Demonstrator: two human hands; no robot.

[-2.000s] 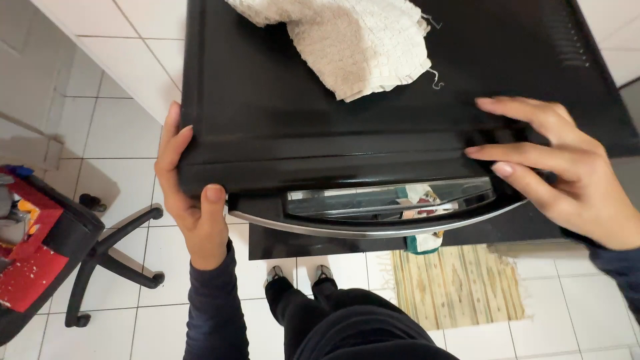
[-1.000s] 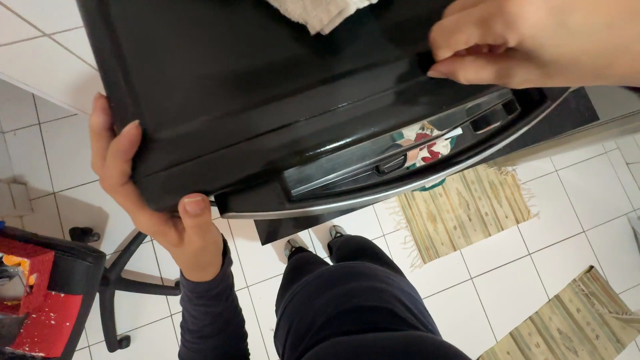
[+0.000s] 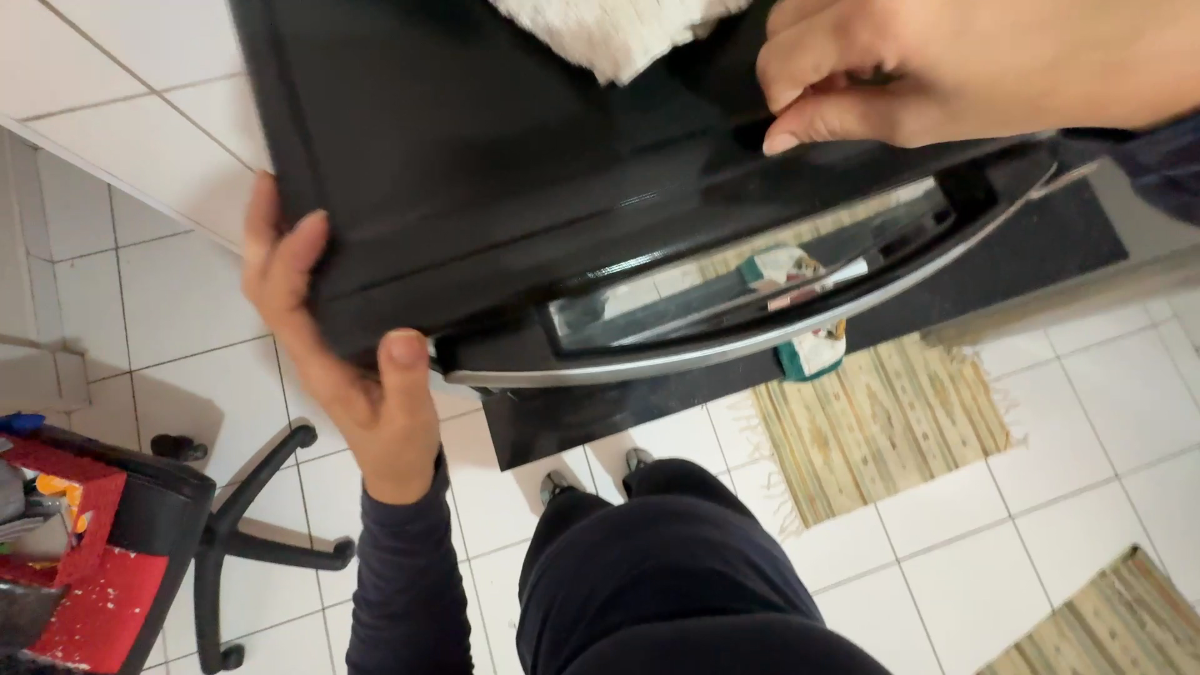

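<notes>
A glossy black appliance (image 3: 450, 187), seemingly an oven or microwave seen from above, has a curved silver-edged handle (image 3: 712, 354) along its front. My left hand (image 3: 347, 347) grips its front left corner, thumb at the front and fingers on the side. Over the top near the front right edge is my right hand (image 3: 900, 75), its thumb and curled fingers close together against a seam; whether something thin is between them is hidden. A white cloth (image 3: 628, 33) lies on the top, between the hands. Behind the handle, a patterned cloth with green trim (image 3: 814, 352) hangs lower down.
A black office chair (image 3: 216, 534) with a red seat cover and assorted items stands at the lower left. Striped woven rugs (image 3: 891, 431) lie on the white tiled floor (image 3: 1078, 487). White tiles line the wall at the upper left. My feet are below the appliance.
My right hand has gone from spread fingers on the top to curled fingers at its front right edge. The left hand keeps its place at the corner. The view has shifted and tilted.
</notes>
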